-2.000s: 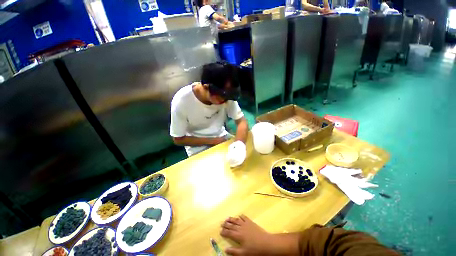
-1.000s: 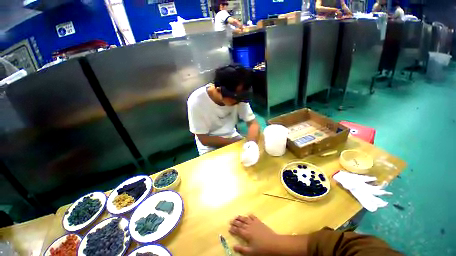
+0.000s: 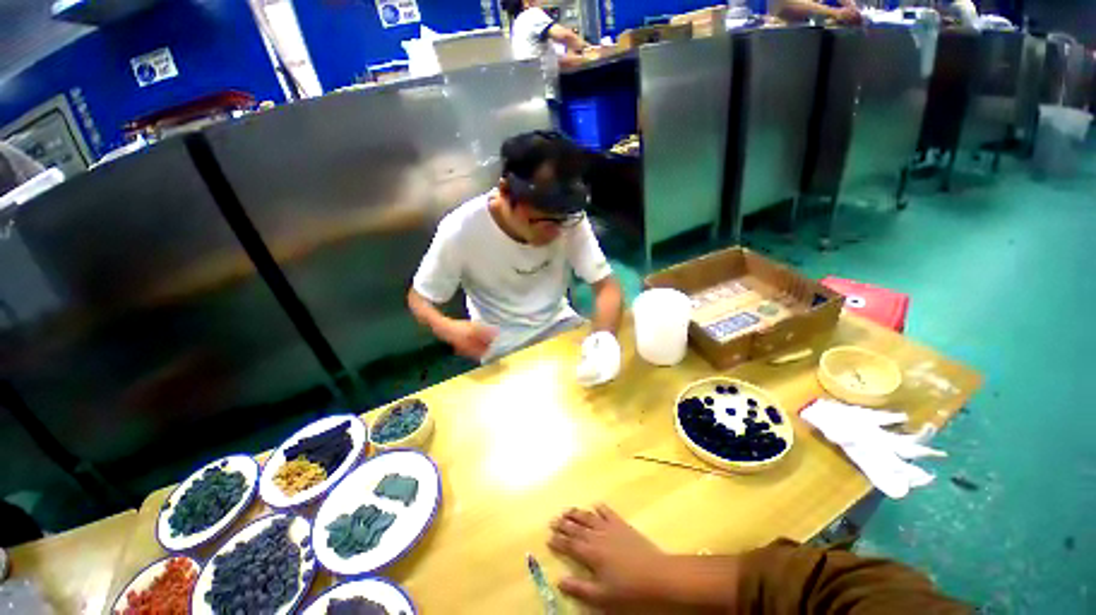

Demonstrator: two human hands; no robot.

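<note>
My right hand (image 3: 611, 562), bare with a brown sleeve, rests palm down on the yellow table (image 3: 505, 505), fingers a little apart and holding nothing visible. A slim green tool (image 3: 540, 581) lies on the table just left of it, its lower end near the picture's bottom edge. My left hand is not in view. A thin stick (image 3: 679, 464) lies beside the round tray of black pieces (image 3: 736, 455).
White plates of blue-green chips (image 3: 421, 505), dark chips, yellow-brown chips and orange chips (image 3: 159, 589) stand at left. A coworker (image 3: 517, 258) sits opposite. A white cup (image 3: 661, 327), cardboard box (image 3: 751, 342), shallow bowl (image 3: 859, 375) and white gloves (image 3: 877, 445) are at right.
The coworker has lifted the head and drawn one bare hand back towards the body. The view has shifted so that more of the left plates shows. My right hand stays flat on the table.
</note>
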